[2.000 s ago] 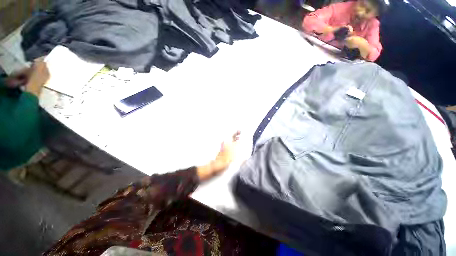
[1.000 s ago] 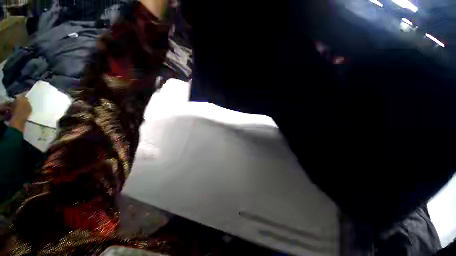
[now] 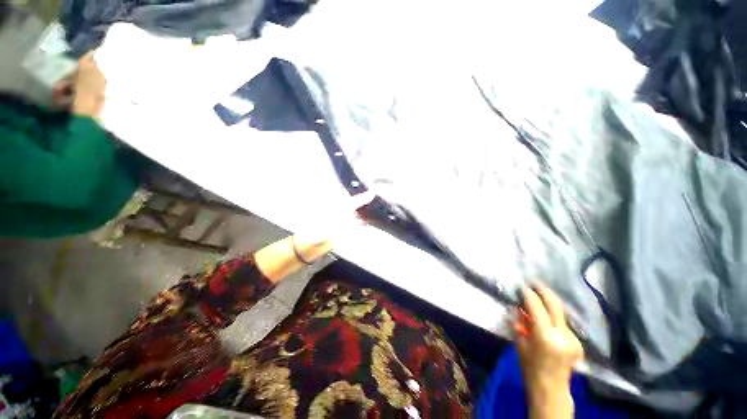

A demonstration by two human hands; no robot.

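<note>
A grey garment [image 3: 655,245] with black edging and a row of small shiny dots is spread over the white table [image 3: 188,135], partly washed out by glare. A dark loop of cloth lies on it at right. My left hand [image 3: 332,233] is at the black edging near the table's front edge, its fingertips on the cloth; glare blurs them. My right hand [image 3: 547,331] is bent over the garment's near edge at lower right. A small orange-red thing, likely thread snips [image 3: 521,323], shows at its fingers; the rest is hidden.
A person's green sleeve [image 3: 57,172] and hand are at the table's left edge. Dark garments [image 3: 176,18] lie at the back left, more dark cloth [image 3: 696,74] at the upper right. A wooden stool frame [image 3: 180,225] is below the table at left. Something blue is under the right hand.
The dark cloth that filled the view is down, and the grey garment lies spread open. My left arm has lowered to the garment's edging. My right hand has come into view at lower right.
</note>
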